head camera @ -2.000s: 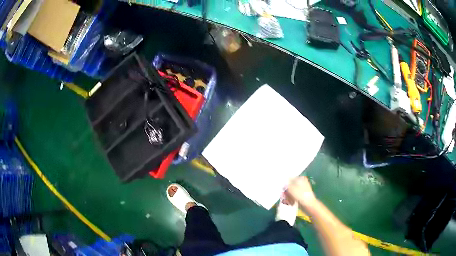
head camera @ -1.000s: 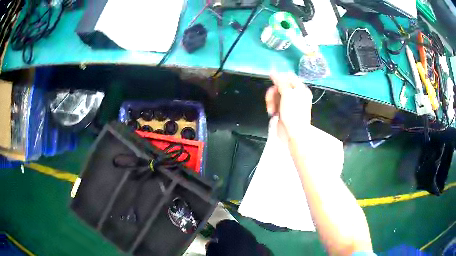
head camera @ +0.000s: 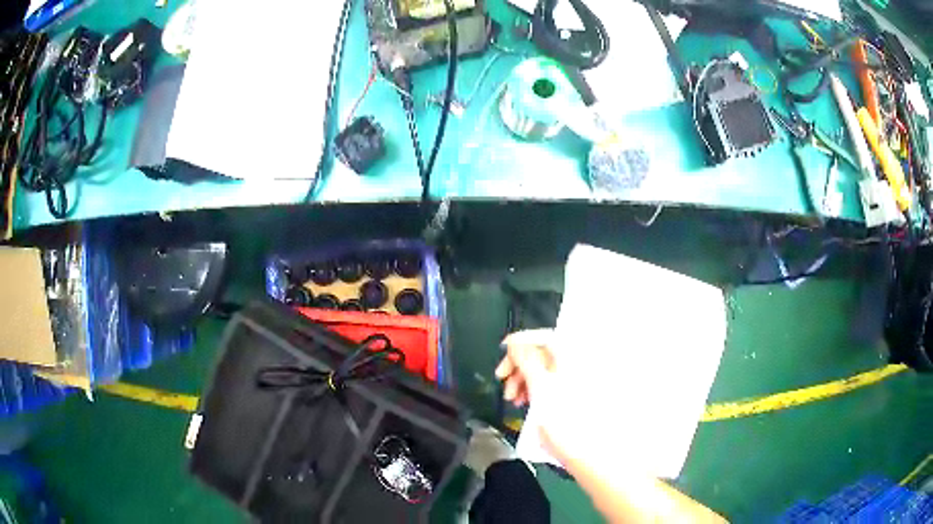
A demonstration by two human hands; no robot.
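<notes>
My right hand (head camera: pixel 529 370) reaches in from the lower right, over the left part of a large white sheet or board (head camera: pixel 639 348) that is below bench height. Its fingers are curled; whether they grip anything is unclear. My left hand is out of the picture. Left of the white sheet, a black compartmented tray (head camera: pixel 246 399) sits tilted. A black cable (head camera: pixel 332 377) bundled with a yellow tie lies across its dividers. A small shiny thing (head camera: pixel 399 469) lies in one compartment.
A blue crate (head camera: pixel 442 307) with black round parts and a red piece (head camera: pixel 394 338) stands behind the tray. The green bench (head camera: pixel 491 184) crosses ahead, bearing a solder spool (head camera: pixel 534 102), a black unit (head camera: pixel 739 113), cables and tools. Blue crates and cardboard (head camera: pixel 26 307) are at left.
My right hand has lowered from near the bench edge to the white sheet's left side. The view has swung from the floor and my feet towards the bench.
</notes>
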